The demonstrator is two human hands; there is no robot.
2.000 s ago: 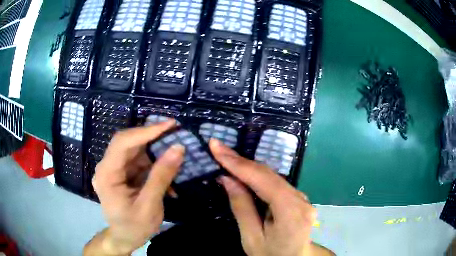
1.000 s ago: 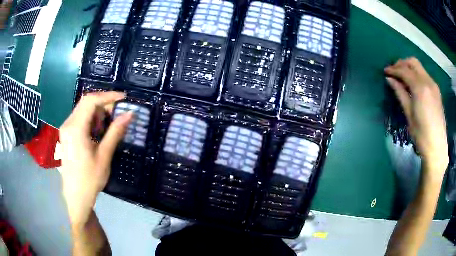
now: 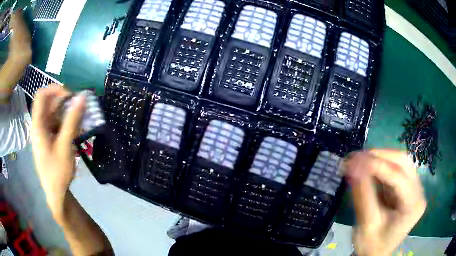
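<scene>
My left hand (image 3: 57, 125) holds a black keypad housing (image 3: 91, 114) with pale keys, between thumb and fingers, off the left edge of the tray. My right hand (image 3: 385, 192) is blurred, its thumb and fingertips pinched together beside the rightmost front-row keypad housing (image 3: 326, 172); I cannot tell if a small part is between them. The black blister tray (image 3: 200, 102) holds two visible rows of housings. Its leftmost front pocket (image 3: 122, 125) shows no pale keys. The pile of loose black plugs (image 3: 420, 135) lies right of the tray.
The green bench top (image 3: 395, 75) has a curved white strip (image 3: 425, 37) at the far right. Another person's arm (image 3: 17, 55) and sleeve show at the left edge, near striped sheets (image 3: 40, 80). A red object (image 3: 22, 237) lies at the lower left.
My left hand has lifted the housing out of the leftmost front pocket and moved left. My right hand has come from the plug pile down to the tray's right edge. The neighbour's arm has appeared.
</scene>
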